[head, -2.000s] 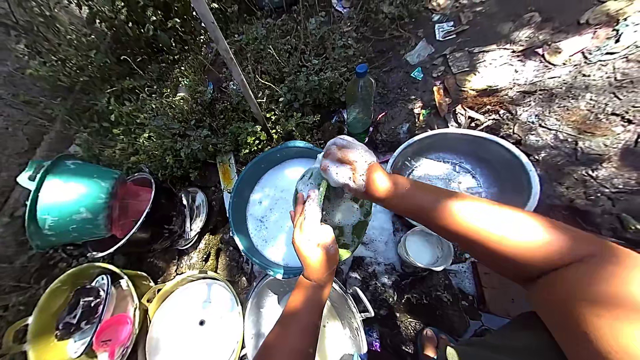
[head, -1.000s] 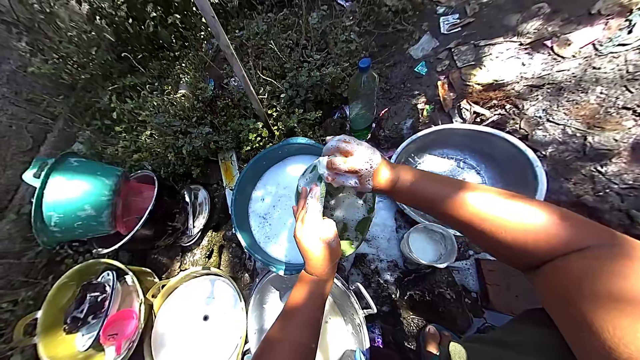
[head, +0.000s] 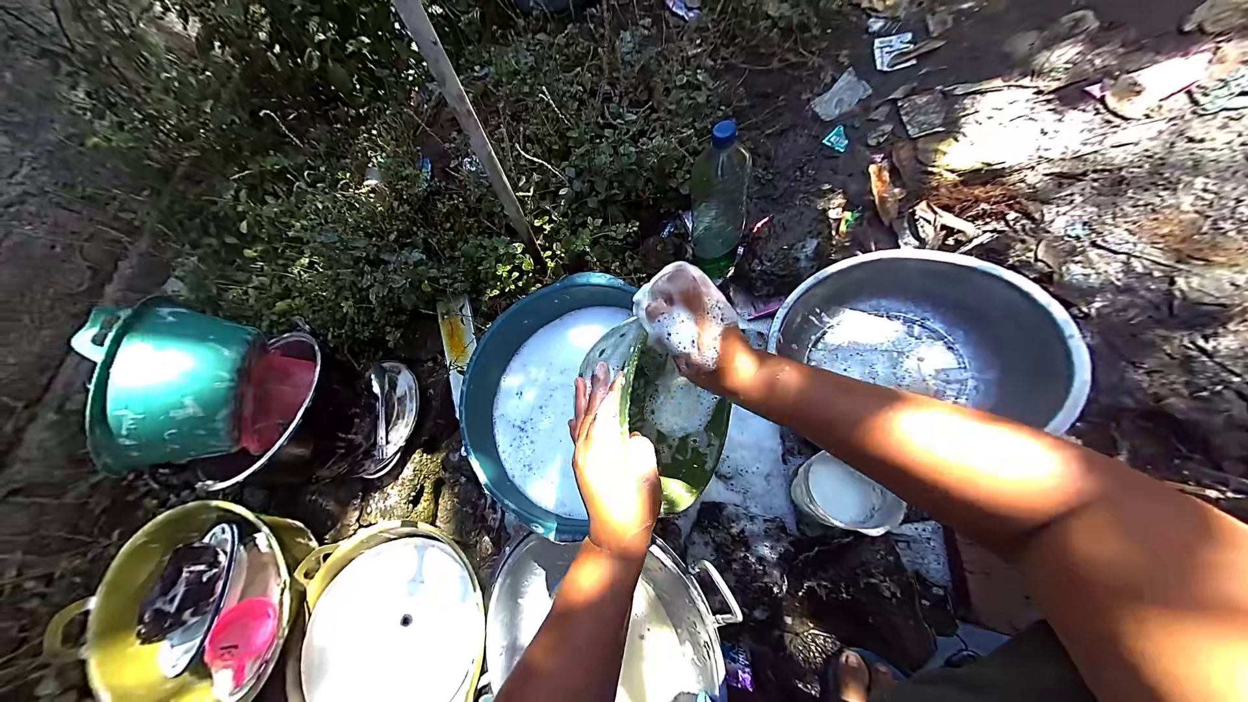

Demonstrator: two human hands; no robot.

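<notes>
A green bowl-like vessel (head: 697, 429), wet with suds, is tilted on its side over the right rim of a blue basin (head: 478, 429) of foamy water. My left hand (head: 614, 453) grips its left side, fingers along the outer wall. My right hand (head: 687, 317), thickly covered in lather, presses at its upper rim; whether a sponge is under the foam cannot be told. Below stands a metal pot (head: 673, 624) with side handles. A wide metal basin (head: 1033, 322) with sudsy water is to the right, and a small tub (head: 848, 492) of whitish liquid sits below it.
At left lie a green bucket (head: 175, 380) on its side and a metal plate (head: 395, 419) with cutlery. Lower left are a yellow pot (head: 117, 595) holding dishes and another with a pale lid (head: 390, 624). A plastic bottle (head: 720, 200) stands behind; a pole (head: 468, 127) leans over the plants.
My right hand has shifted slightly along the upper rim of the green vessel. My left hand keeps its grip, and the vessel stays tilted.
</notes>
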